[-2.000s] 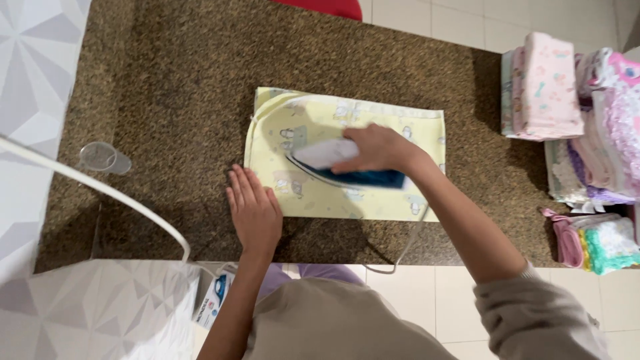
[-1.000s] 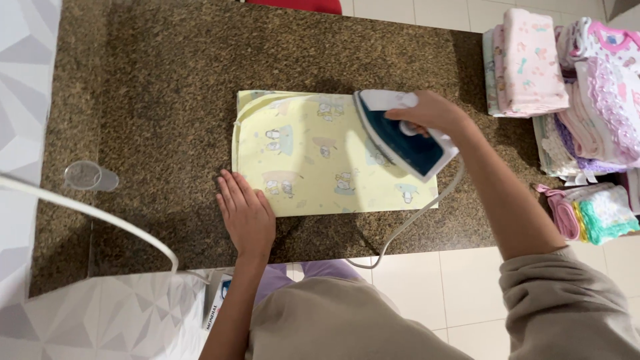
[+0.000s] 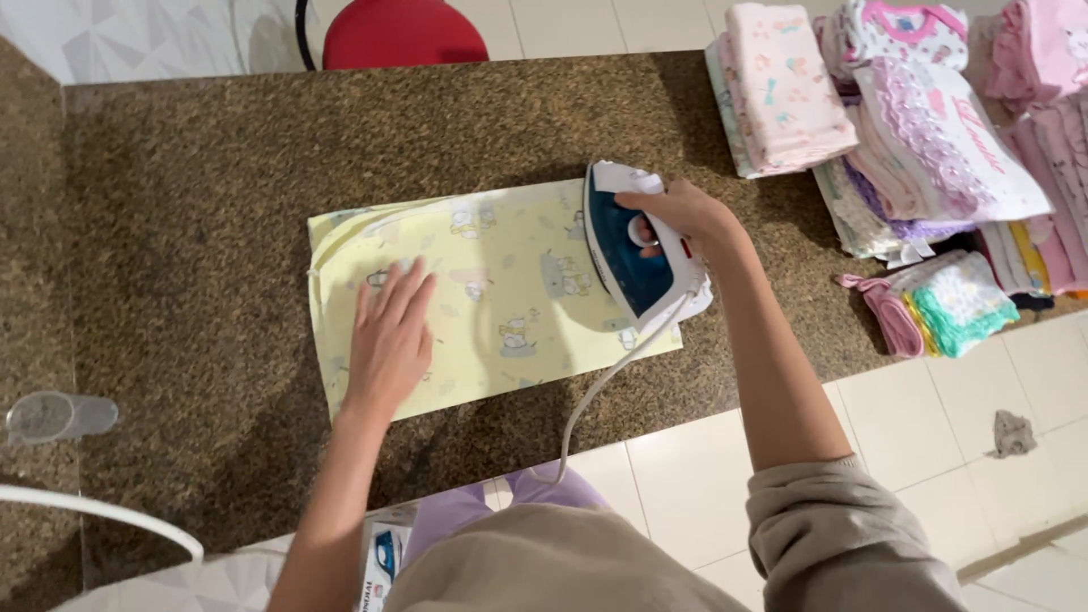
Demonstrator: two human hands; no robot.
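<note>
A folded yellow cloth printed with small animals (image 3: 476, 297) lies flat on the brown granite countertop (image 3: 212, 170). My left hand (image 3: 391, 331) rests palm down on its left part, fingers spread. My right hand (image 3: 680, 221) grips the handle of a white and blue clothes iron (image 3: 633, 246), which stands over the right end of the cloth, its tip toward the far edge. Whether the soleplate touches the cloth cannot be told. The iron's white cord (image 3: 586, 399) runs from its heel down past the near edge of the counter.
Stacks of folded baby clothes (image 3: 943, 144) and a pink folded cloth (image 3: 786, 85) stand at the right, with small trimmed cloths (image 3: 943, 302) nearer. A clear plastic cup (image 3: 59, 416) lies at the left. Beyond the far edge is a red seat (image 3: 404, 34). A box (image 3: 382, 561) sits below the near edge.
The iron, level over the cloth's middle two seconds ago, has moved to its right end in my right hand. My left hand, earlier at the cloth's lower left corner, now lies farther onto it. The view has shifted.
</note>
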